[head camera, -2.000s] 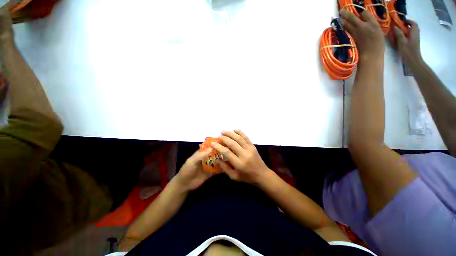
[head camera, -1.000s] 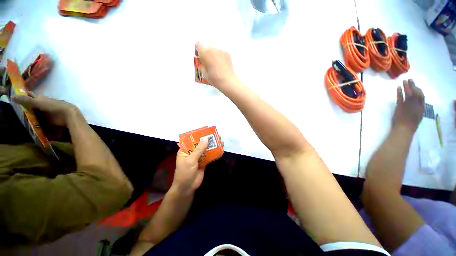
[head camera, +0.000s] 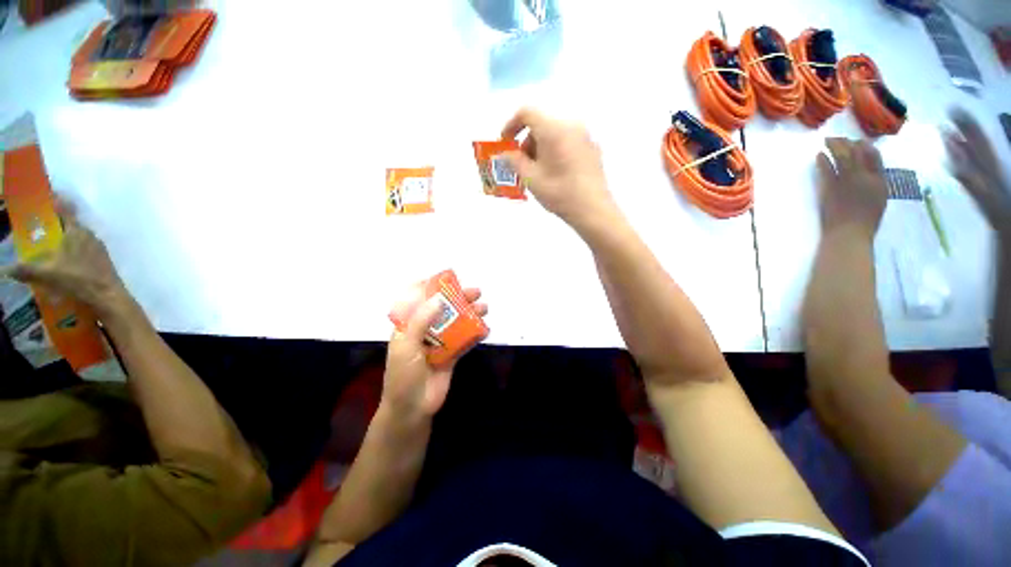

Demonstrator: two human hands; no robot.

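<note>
My left hand [head camera: 416,360] holds a stack of orange cards [head camera: 452,321] with a white code patch, at the table's front edge. One orange card [head camera: 410,191] lies flat on the white table [head camera: 277,222], ahead of that hand. My right hand [head camera: 560,166] is to the right of it, with its fingertips on the edge of a second orange card [head camera: 499,171], whose code patch shows. Whether this card is lifted or flat on the table cannot be told.
Coiled orange cables [head camera: 710,172] with black connectors lie at the right, near the table seam. Clear trays [head camera: 519,17] stand at the far edge. Orange cartons [head camera: 139,55] lie far left. A person at left holds a printed box [head camera: 50,233]; another person's hands are at right.
My right hand has moved right from the first card, which now lies free, to a second card. My left hand still holds the stack. A further coil has joined the group at the right.
</note>
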